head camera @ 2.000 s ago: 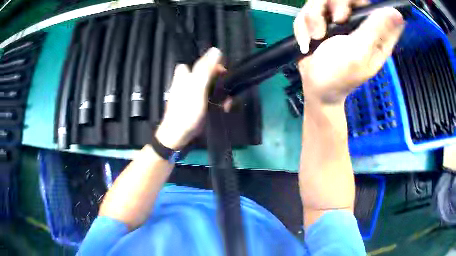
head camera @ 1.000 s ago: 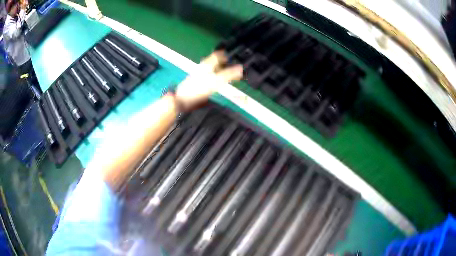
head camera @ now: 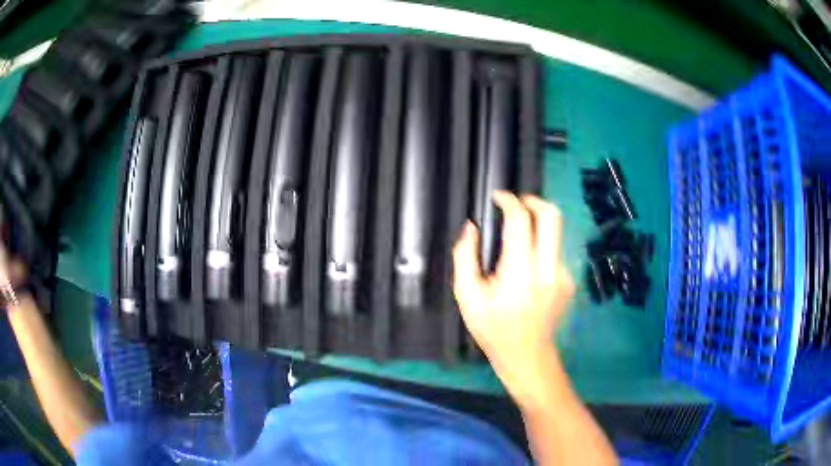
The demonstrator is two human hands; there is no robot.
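Note:
A black blister tray [head camera: 314,314] lies on the teal bench in front of me, its long grooves holding several black folded units [head camera: 353,182] with silvery bands near their lower ends. My right hand [head camera: 518,259] is at the rightmost groove, thumb and fingers around the black rod [head camera: 495,136] lying there; its lower end is hidden by the hand. My left hand [head camera: 9,271] is at the far left edge, blurred and partly cut off, beside another black tray [head camera: 68,100] that lies at a slant. Its grip cannot be made out.
A pile of small black sleeves [head camera: 618,232] lies right of the tray. A blue perforated crate [head camera: 724,237] with black tubes stands at the right. Blue bins [head camera: 228,400] are below the bench edge. A white strip [head camera: 629,65] and green belt run beyond the bench.
The view has swung back down over the bench. The spread legs and tube held two seconds ago are no longer in my hands. My right hand is now at the tray; my left has moved far left.

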